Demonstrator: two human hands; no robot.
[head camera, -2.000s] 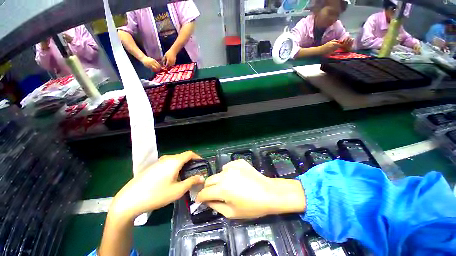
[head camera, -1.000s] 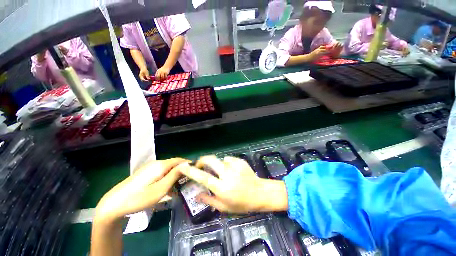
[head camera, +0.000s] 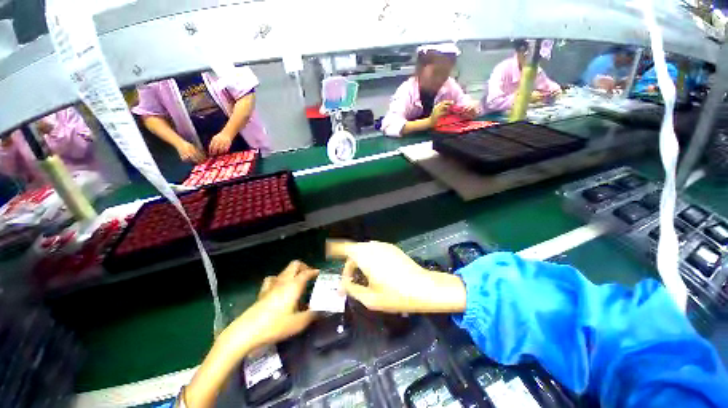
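My left hand (head camera: 275, 307) and my right hand (head camera: 391, 279) are close together over the clear blister tray (head camera: 359, 368). A white printed label (head camera: 328, 293) shows between them; my right fingers touch its right edge, my left fingertips are at its left. A black handset (head camera: 330, 328) is just below the label, partly hidden by the hands. Another black handset (head camera: 266, 373) with a white label lies in the tray at lower left. More handsets sit in the other pockets.
A wide label strip (head camera: 120, 127) hangs at left and a narrower strip (head camera: 667, 159) at right. A pale rail (head camera: 319, 24) crosses the top. Red-filled black trays (head camera: 254, 204), a dark tray (head camera: 511, 143) and people in pink are opposite. Another filled blister tray (head camera: 650, 209) lies right.
The view has swung up and to the right. The labelled handset has left my hands and lies lower left. My hands have moved apart slightly, with a white label now between them.
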